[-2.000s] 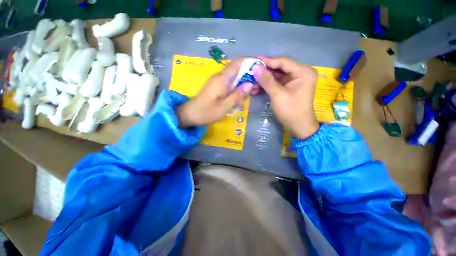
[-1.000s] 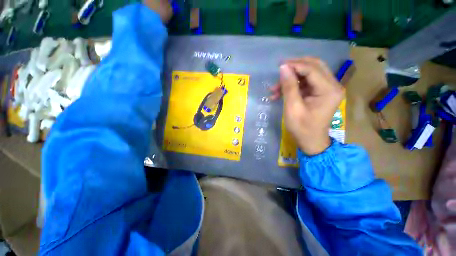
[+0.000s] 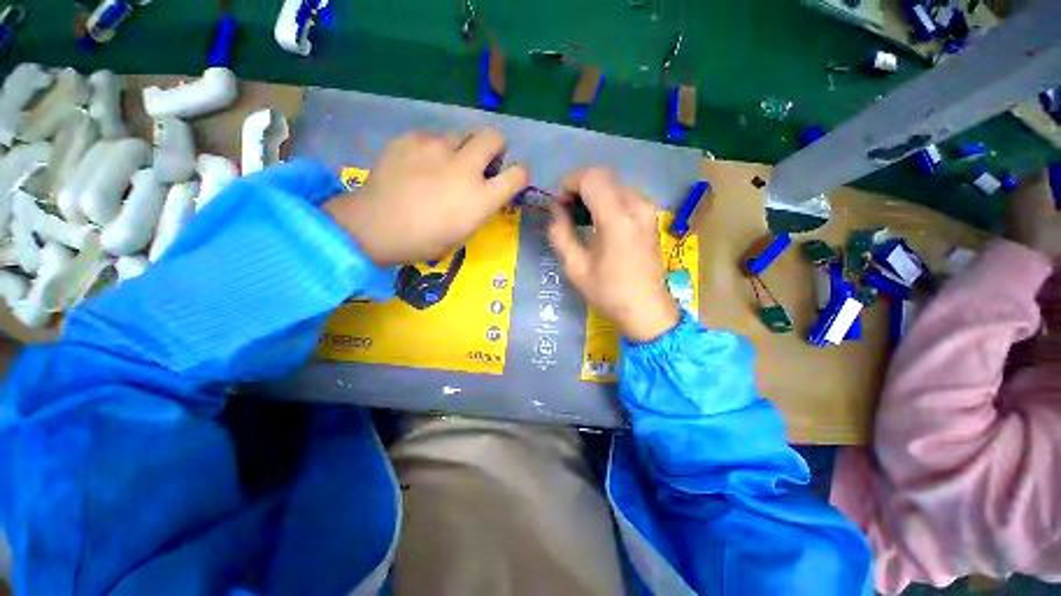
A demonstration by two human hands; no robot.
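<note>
My left hand [image 3: 425, 198] is over the left yellow panel of the work mat [image 3: 465, 396]. Its fingers close on a blue battery, mostly hidden under them. Thin red and dark lead wires [image 3: 538, 198] run from there to my right hand [image 3: 611, 245]. My right fingertips pinch a small dark piece at the wire ends, which looks like the circuit board [image 3: 577, 210]; it is partly hidden. Both hands are a little apart, just above the mat.
White housing halves [image 3: 105, 198] are heaped at left. Blue cells with brown pads [image 3: 585, 93] and a filled white shell [image 3: 298, 26] lie on the green surface. Battery-and-board assemblies [image 3: 835, 314] lie at right, below a grey metal post [image 3: 919, 105]. A person's pink sleeve [image 3: 966, 408] is at far right.
My left hand has come back from the green surface. The battery-and-board assembly that lay on the yellow panel is now between both hands. The view has shifted to the right.
</note>
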